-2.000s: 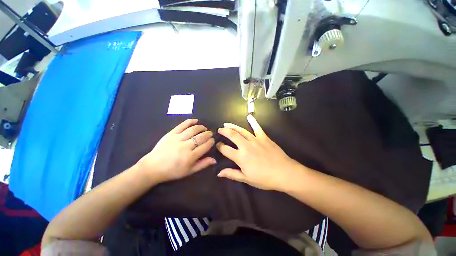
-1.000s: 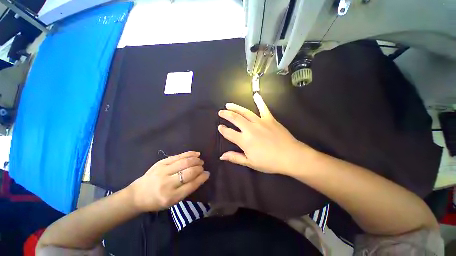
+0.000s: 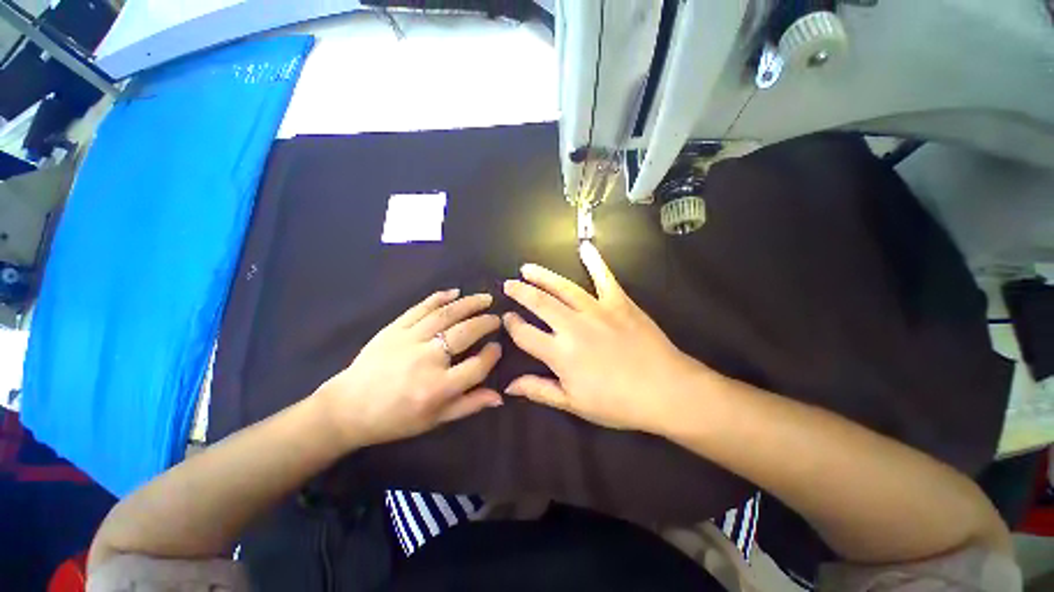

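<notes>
A wide dark brown-black garment panel [image 3: 335,278] lies spread under the presser foot and needle [image 3: 586,217], lit yellow. A small white paper label [image 3: 414,217] lies on the panel, left of the needle. My left hand [image 3: 410,368] rests flat on the panel, fingers apart, with a ring on one finger. My right hand [image 3: 595,347] also rests flat on the panel, its index fingertip just in front of the presser foot. The fingertips of both hands are close together over a faint dark line in the cloth. Neither hand grips anything.
The off-white sewing machine head [image 3: 902,69] arches over the panel's right side, with a ribbed tension dial [image 3: 683,213] right of the needle. A blue sheet [image 3: 139,254] lies left of the panel. Another dark piece [image 3: 1032,324] is at the right table end. Striped cloth [image 3: 430,518] shows at my lap.
Since one second ago my left hand has moved forward and right, opening flat on the cloth beside my right hand. The whole view has shifted slightly; my right hand stays near the needle.
</notes>
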